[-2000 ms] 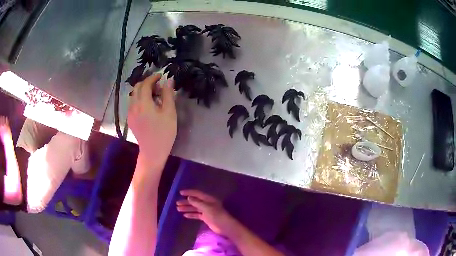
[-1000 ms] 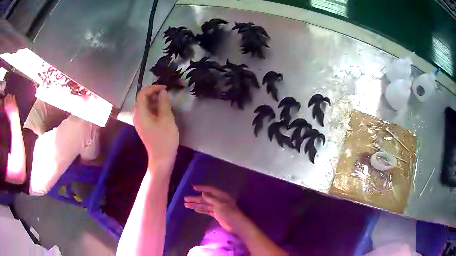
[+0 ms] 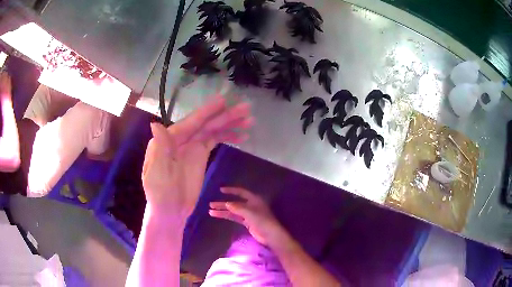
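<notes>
Black curved pronged parts lie on the metal bench. Thicker nested clumps (image 3: 244, 61) are at the upper left, and several single parts (image 3: 356, 132) lie right of them. My left hand (image 3: 182, 154) is at the bench's front edge, below the clumps, with its blurred fingers extended; nothing shows in it. My right hand (image 3: 247, 213) is over my lap, below the bench edge, fingers apart, with nothing seen in it.
A tan film-wrapped board (image 3: 435, 174) holds a white ring-like dish (image 3: 444, 171). White bottles (image 3: 465, 100) stand behind it. A black cable (image 3: 167, 67) runs along the left divider. A blue crate (image 3: 112, 193) is below. Another person's legs (image 3: 67, 146) show left.
My left hand has come away from the clumps towards the bench edge and its fingers have opened out. My right hand stays over my lap. The view has shifted, moving the bench items right.
</notes>
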